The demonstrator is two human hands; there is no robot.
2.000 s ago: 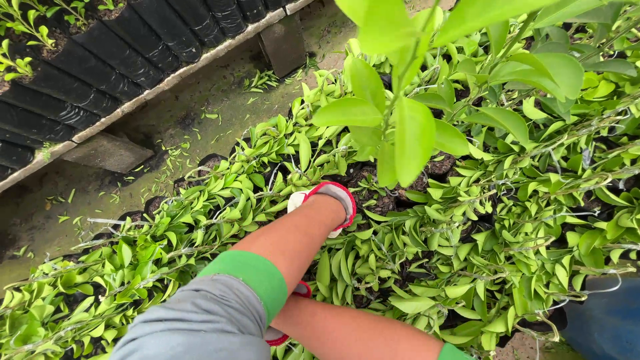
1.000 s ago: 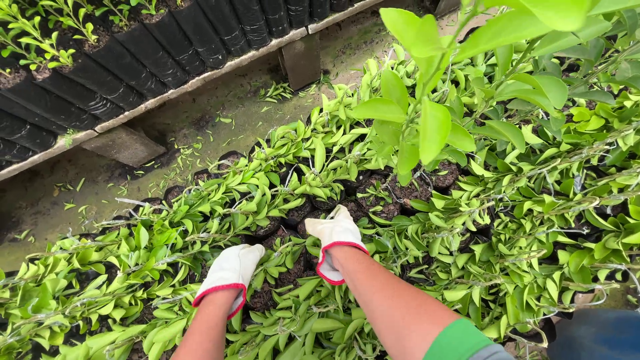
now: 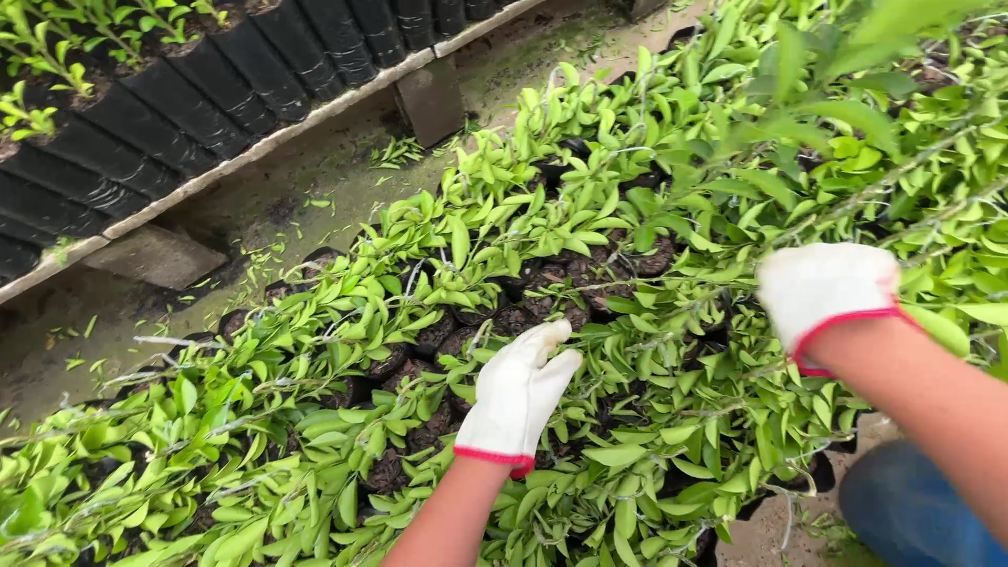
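My left hand (image 3: 520, 390), in a white glove with a red cuff, is low over the potted seedlings near the middle, thumb and fingers a little apart and nothing seen between them. To the right, my right hand (image 3: 831, 295), gloved alike and slightly blurred, is above the leaning green stems; its fingertips are turned away, and whether it grips a stem is hidden. Leafy seedlings (image 3: 331, 441) lie slanted across black bags of soil. Dark soil (image 3: 594, 276) shows between them just beyond my left hand. A taller leafy shoot (image 3: 787, 126) rises blurred at the upper right.
A raised bed of upright black grow bags (image 3: 197, 102) with small seedlings stands at the upper left, on a concrete edge (image 3: 315, 118) with block supports (image 3: 157, 256). Fallen leaves lie on the walkway (image 3: 307, 205). A blue-clothed leg (image 3: 917, 504) is at the lower right.
One second ago both hands were close together over the plants; my right hand has since moved away to the right. Two seconds ago the forearms were crossed.
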